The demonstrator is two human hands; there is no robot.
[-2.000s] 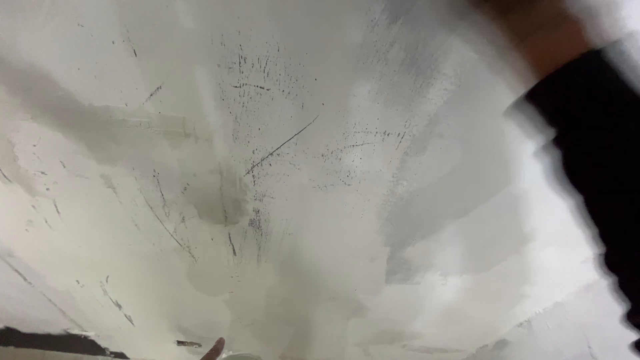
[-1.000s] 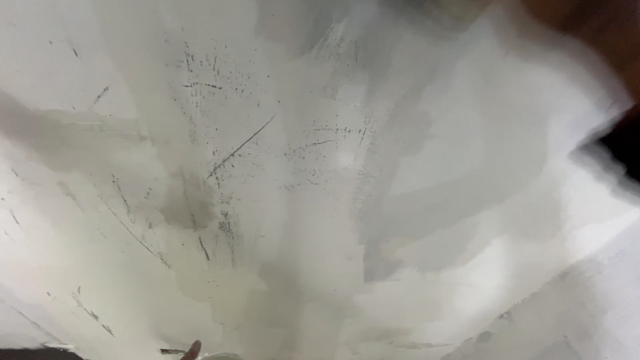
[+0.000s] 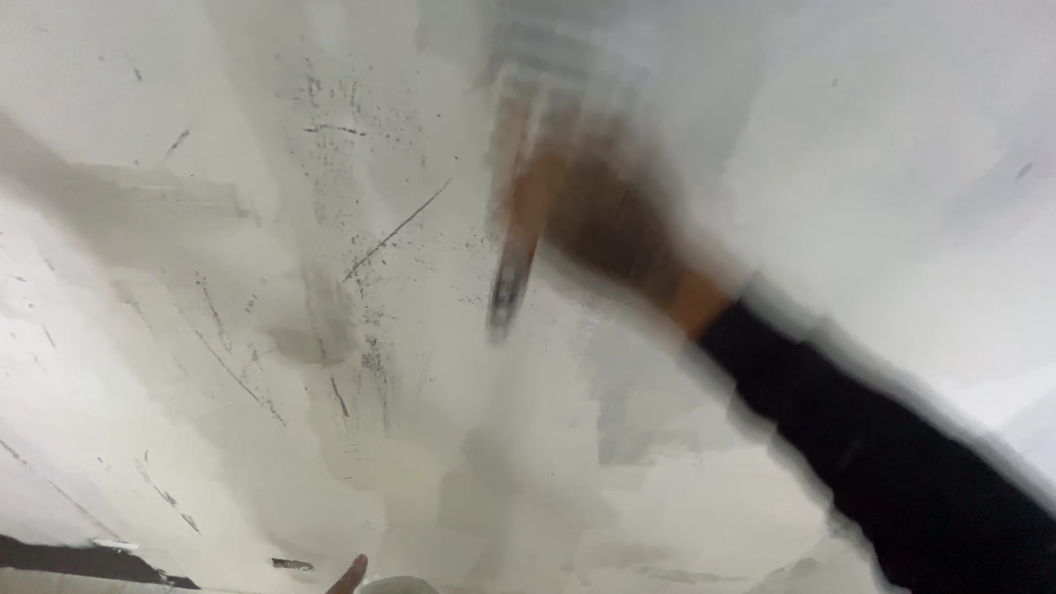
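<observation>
Blurred by motion, my right hand (image 3: 590,194) is closed around the handle of a wide flat paintbrush (image 3: 513,280), its handle end pointing down and its head up, against or close to a scuffed, patchy white-grey painted surface (image 3: 511,396). A black sleeve covers that arm. Of my left hand (image 3: 353,573), only one finger shows at the bottom edge, beside the rim of a pale round container (image 3: 399,585). Whether that hand grips the container is hidden below the frame.
Dark scratches (image 3: 398,229) and specks mark the surface's left half. At the lower left lies a dark gap or strip (image 3: 74,563) along a pale edge (image 3: 58,582). Darker grey patches (image 3: 639,412) show right of centre.
My right hand has come from the upper right edge toward the upper middle, and the brush now shows. The left finger stays at the bottom edge.
</observation>
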